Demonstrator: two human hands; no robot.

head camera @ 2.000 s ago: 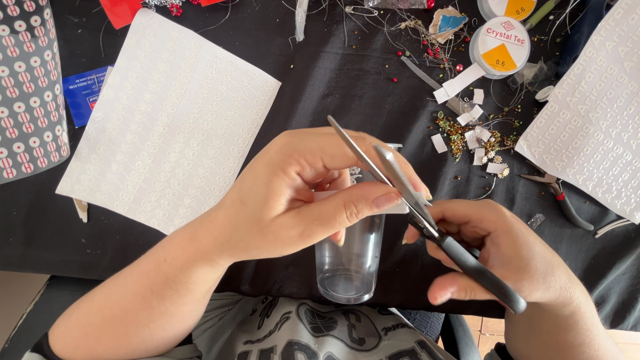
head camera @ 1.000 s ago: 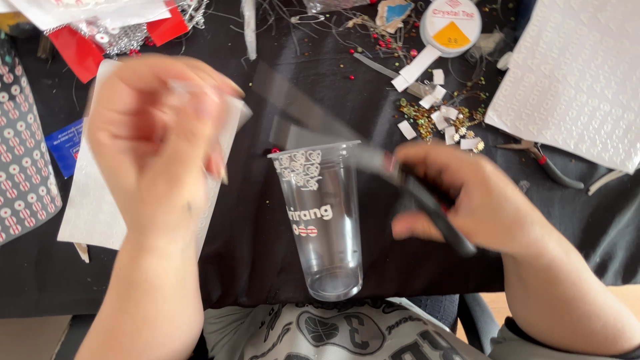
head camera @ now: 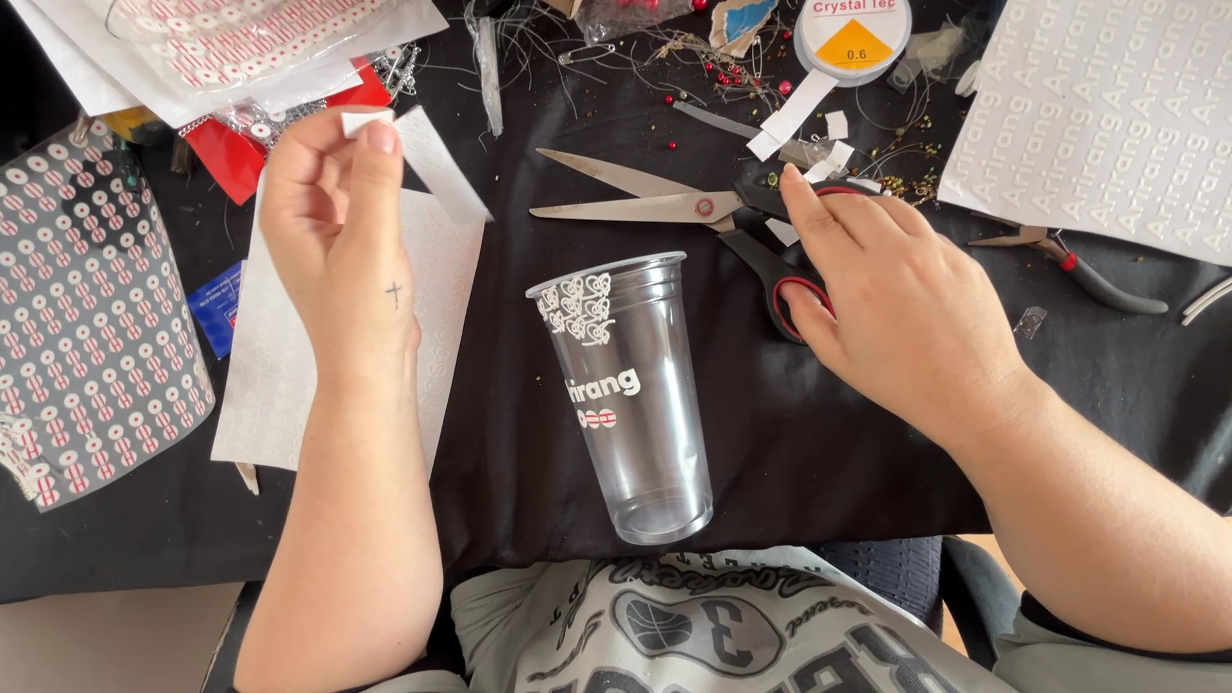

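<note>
Between thumb and fingers, my left hand (head camera: 342,221) pinches a small piece of white paper (head camera: 366,121), raised at the upper left. A white strip (head camera: 443,168) shows just right of its fingertips; whether it is held too I cannot tell. My right hand (head camera: 895,298) has its fingers in the handles of black-and-red scissors (head camera: 703,204), whose blades are spread and point left. Below the blades a clear plastic cup (head camera: 645,385) with white and red stickers lies on the black cloth, touched by neither hand.
White sticker sheets lie under my left forearm (head camera: 269,385) and at the upper right (head camera: 1107,125). Patterned red-and-white sheets (head camera: 96,337) are at the left. Beads (head camera: 722,77), paper scraps, thread and a Crystal Tec spool (head camera: 852,43) lie at the back, with pliers (head camera: 1088,269) at the right.
Two seconds ago both hands were close together over the cup, with the scissors between them. Now my left hand is apart at the upper left with the paper, and the scissors are over the cloth behind the cup.
</note>
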